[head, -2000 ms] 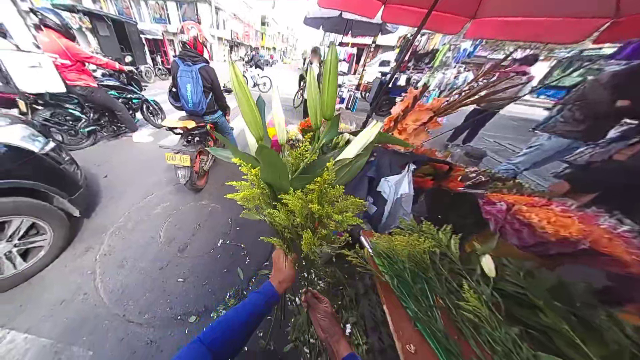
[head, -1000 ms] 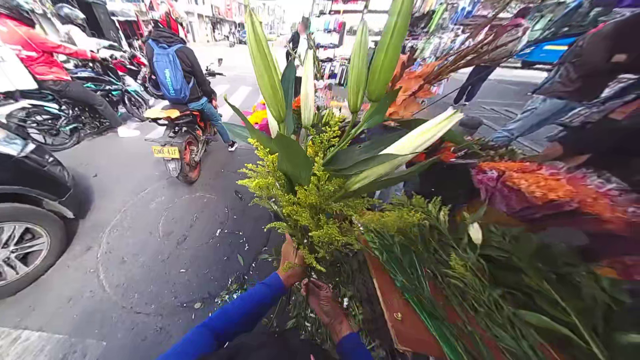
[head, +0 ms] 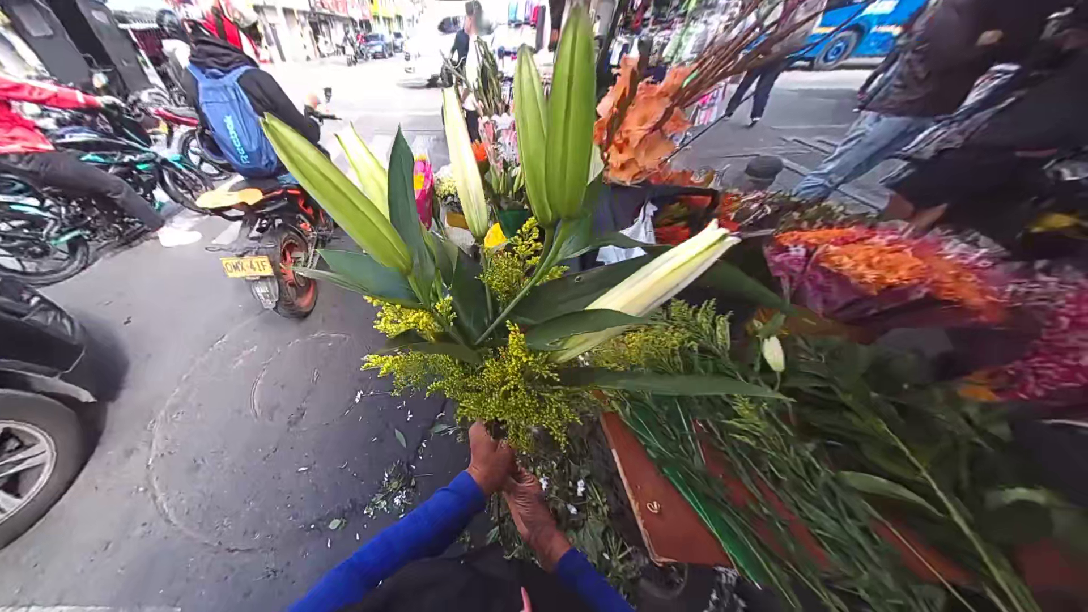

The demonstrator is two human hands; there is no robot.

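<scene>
A bouquet of lily buds (head: 569,127), broad green leaves and yellow goldenrod (head: 510,382) stands upright in front of me. My left hand (head: 490,459) is closed round its stems just beneath the goldenrod. Touching it, slightly lower and to the right, my right hand (head: 529,507) is at the stems too; its fingertips are partly hidden, so its exact hold cannot be told. One whiter lily bud (head: 650,285) leans out to the right. Cut greenery with long stems (head: 765,459) lies on a reddish-brown board (head: 650,501) right of my hands.
Wrapped orange and pink flowers (head: 884,263) lie at the right, with orange dried foliage (head: 637,119) behind. A motorcycle (head: 285,238) with a rider stands ahead left, and a dark car's wheel (head: 30,459) is at the left edge. People stand at the upper right. Leaf scraps litter the asphalt.
The bouquet's lily buds have spread apart and fill more of the view. Both hands stay together at the stems. The red umbrella has left the view as it tilted and moved.
</scene>
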